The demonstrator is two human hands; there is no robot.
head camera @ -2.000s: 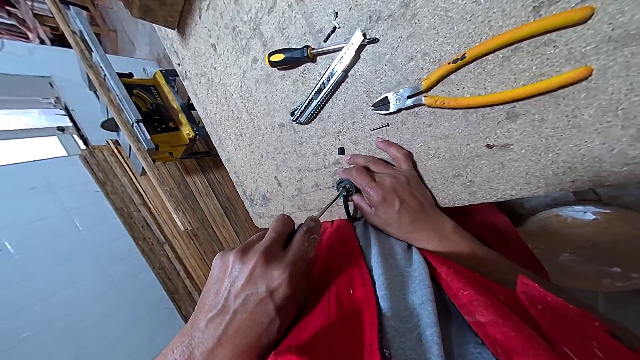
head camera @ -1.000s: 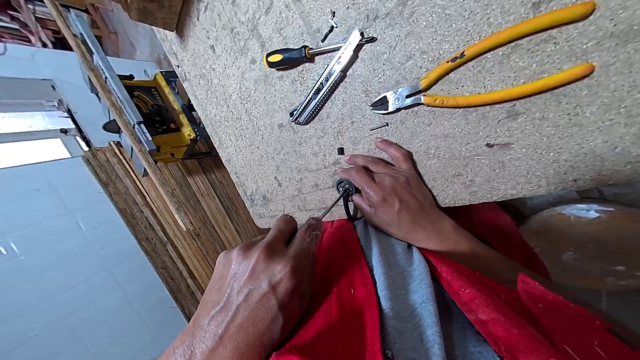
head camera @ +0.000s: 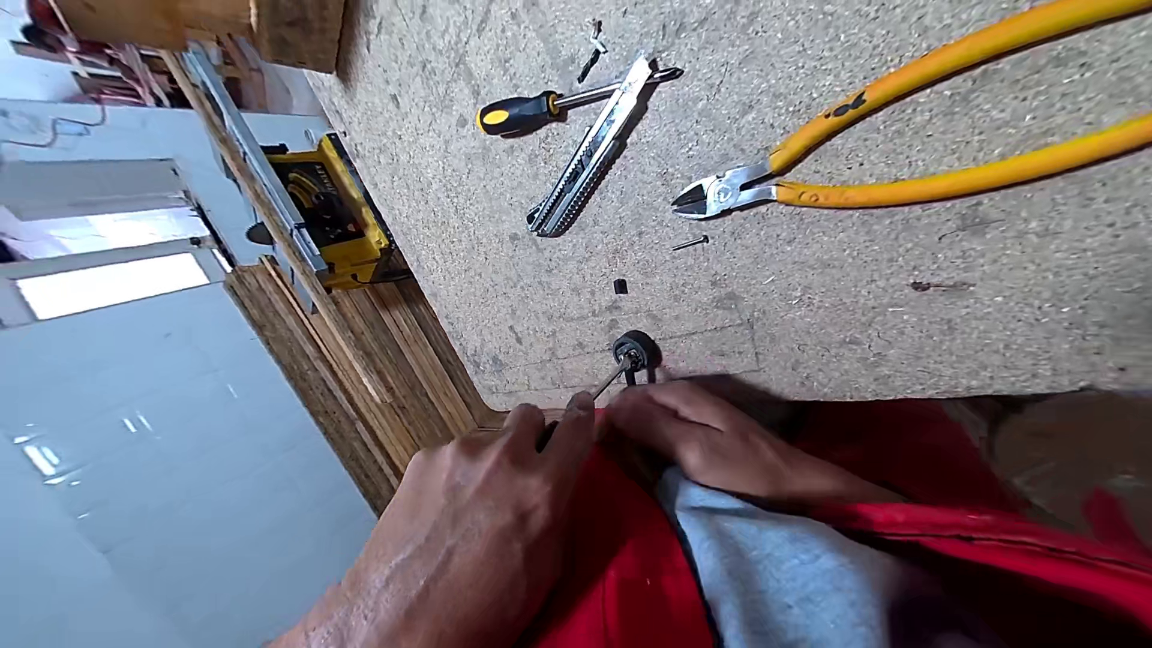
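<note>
My left hand (head camera: pixel 504 495) grips a thin metal-shafted tool (head camera: pixel 608 383), perhaps a screwdriver, its dark handle mostly hidden by the fingers. The tool's tip meets the hub of a small black wheel (head camera: pixel 638 349) near the edge of the particleboard tabletop (head camera: pixel 837 306). My right hand (head camera: pixel 711 441) is at the table edge, its blurred, curled fingers close to the black stem below the wheel. Whether they hold the stem cannot be seen. Above the wheel lie a small black piece (head camera: pixel 620 286) and a screw (head camera: pixel 691 243).
A utility knife (head camera: pixel 589 148) lies across a black and yellow screwdriver (head camera: pixel 522 114). Yellow-handled diagonal cutters (head camera: pixel 720 193) lie at the right. Small pieces (head camera: pixel 591 58) are at the top. Beyond the table stand a yellow machine (head camera: pixel 360 261) and stacked boards (head camera: pixel 360 360).
My right hand has moved down off the wheel, which it covered in part, to the table's edge. My left hand still holds the tool at the wheel.
</note>
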